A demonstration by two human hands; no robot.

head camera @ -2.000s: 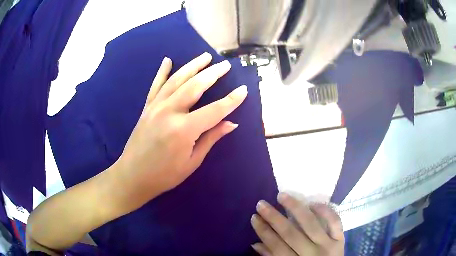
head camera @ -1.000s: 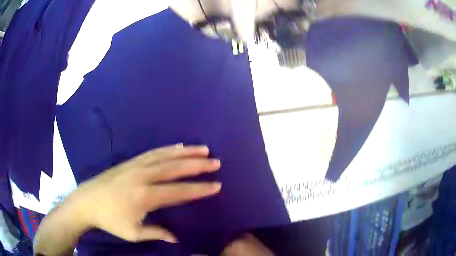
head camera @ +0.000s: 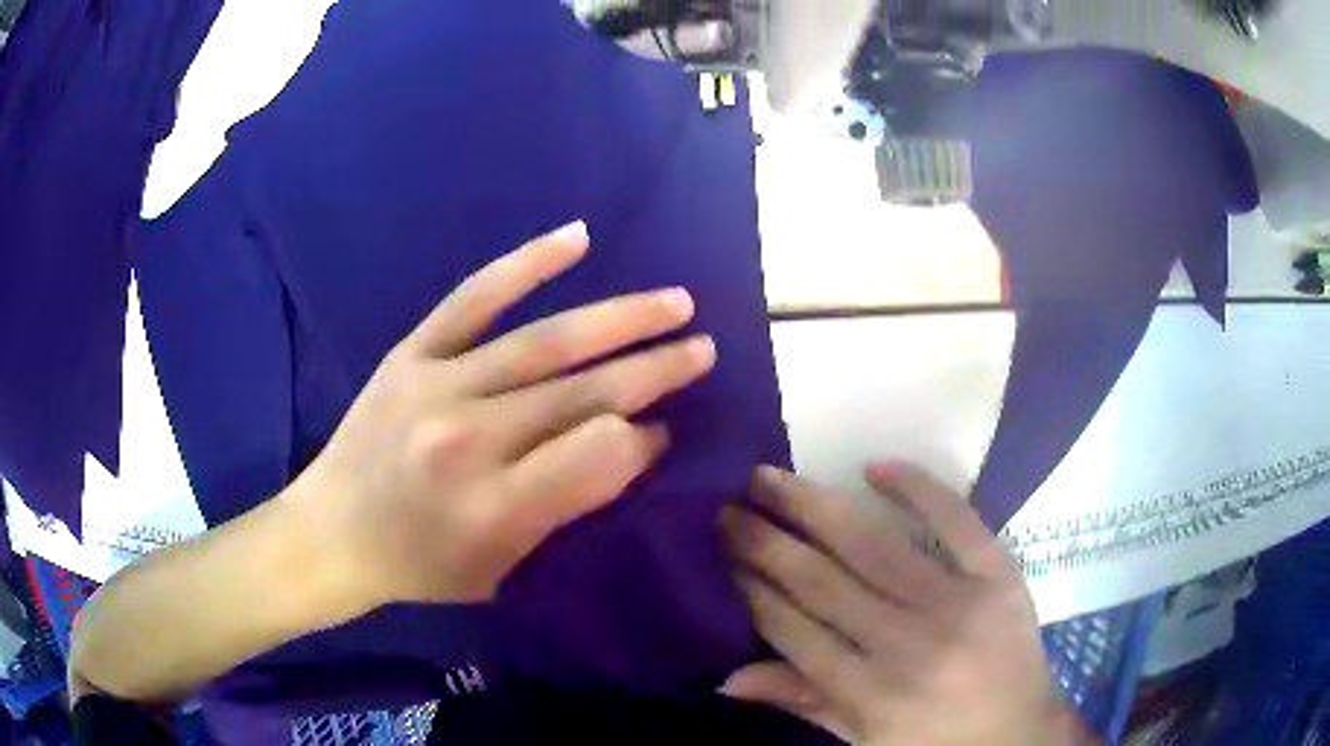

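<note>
A large dark purple fabric panel lies flat from the presser foot area down to the table's front edge. Its right edge runs just beside the needle area. My left hand lies on the panel with the fingers spread, pressing it flat. My right hand is at the panel's lower right edge; its fingers rest on the cloth edge, the thumb side is partly hidden, and a grip cannot be told. The underside of the cloth there is hidden.
The sewing machine head is at the top. A pointed purple piece lies at right, beside a knurled knob. More purple cloth hangs at left. A printed ruler follows the front edge, above a blue basket.
My left hand went down the panel, then came back up and right. My right hand dropped low, then returned to the edge. The panel's lower end has shifted and bunched.
</note>
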